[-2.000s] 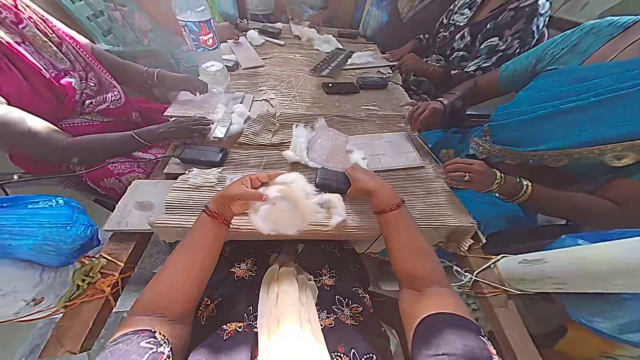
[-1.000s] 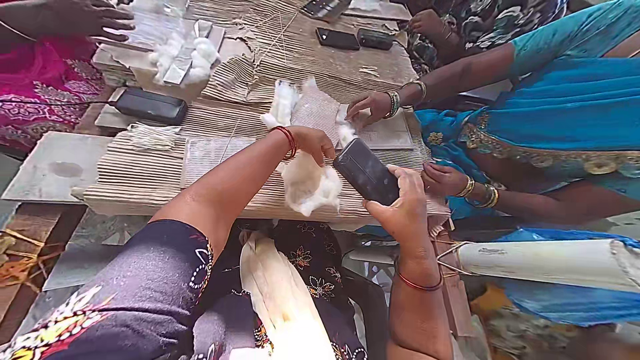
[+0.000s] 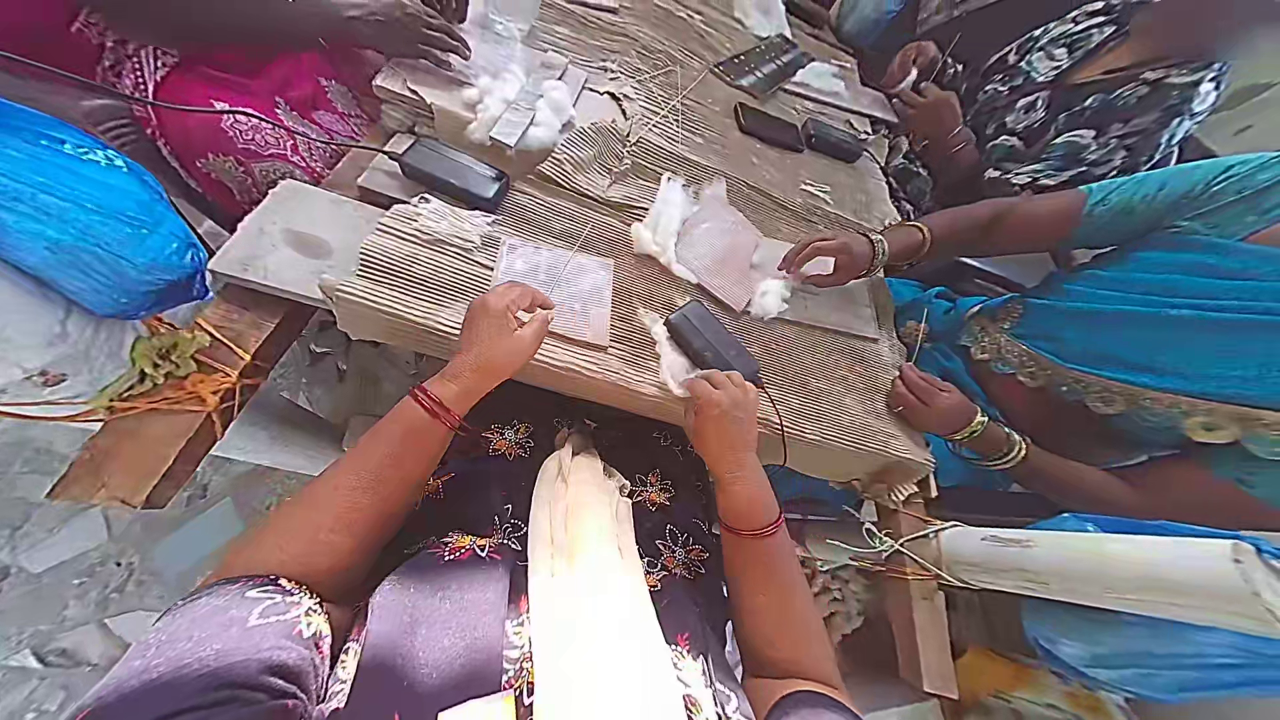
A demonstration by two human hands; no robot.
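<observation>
My left hand pinches a thin stick over a ribbed pale square tile near the table's front edge. My right hand grips the near end of a black box-shaped device with a cord, which lies against a tuft of white cotton. Beyond it, more cotton and a translucent pinkish sheet rest by a flat board. A bundle of short white wicks or sticks lies left of the tile; which of these it is, I cannot tell.
Corrugated cardboard covers the table. Another corded black device lies at the left, and a dark phone-like object farther back. A co-worker's hand reaches in from the right; another holds a stick. A white pole juts out at lower right.
My left hand has moved left off the cotton and now holds a thin stick. My right hand has lowered the black device beside the cotton. The view has shifted.
</observation>
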